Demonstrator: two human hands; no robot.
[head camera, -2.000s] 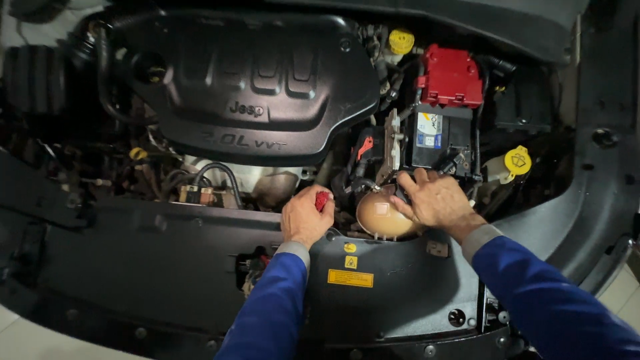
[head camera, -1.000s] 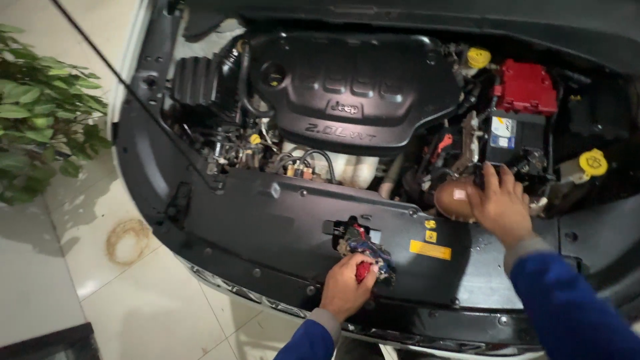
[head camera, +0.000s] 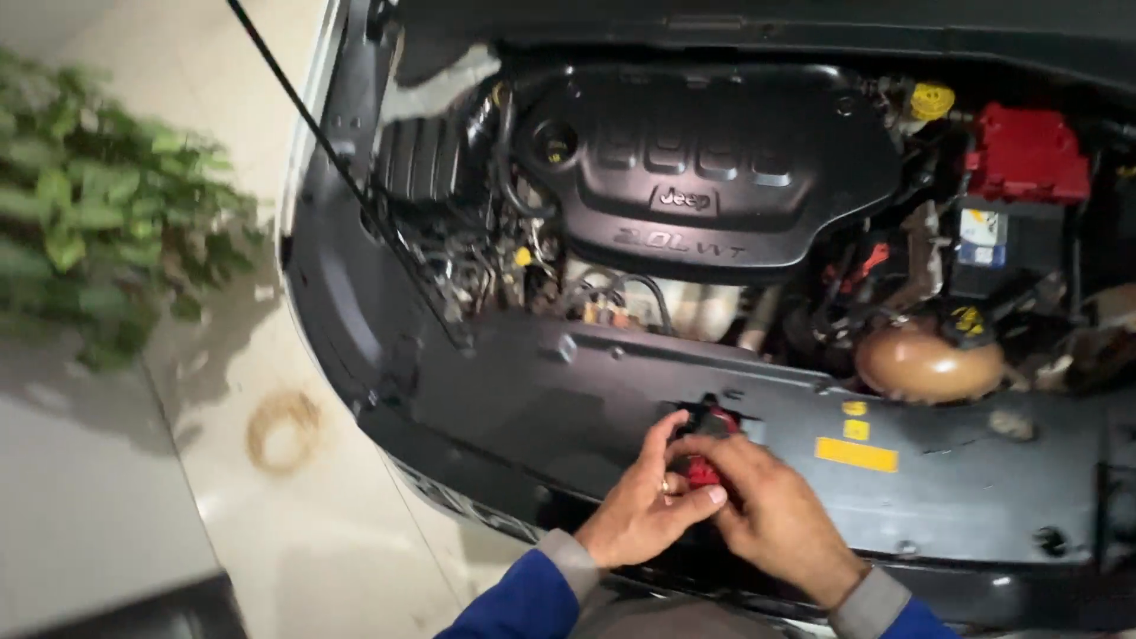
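Observation:
At the front edge of the engine bay my left hand (head camera: 648, 501) and my right hand (head camera: 768, 501) meet around a small red object (head camera: 704, 470). My left hand wears a ring, and its thumb lies near the red object. The fingers of my right hand bend over the object and partly hide it. Which hand bears it, and what it is, I cannot tell. Just beyond the hands is the hood latch opening (head camera: 710, 404) in the black front panel (head camera: 532, 390). The brown coolant reservoir (head camera: 927, 362) with its black cap (head camera: 967, 324) stands to the right, untouched.
A black engine cover (head camera: 692, 191) spans the middle of the bay. Right of it are a red battery terminal cover (head camera: 1029, 155) and the battery (head camera: 1012, 253). The hood prop rod (head camera: 311, 124) slants down at the left. A leafy plant (head camera: 106, 204) stands beside the car.
My right hand has left the coolant reservoir and joined my left hand at the front panel. My left hand was beside the reservoir two seconds ago. The view has swung left.

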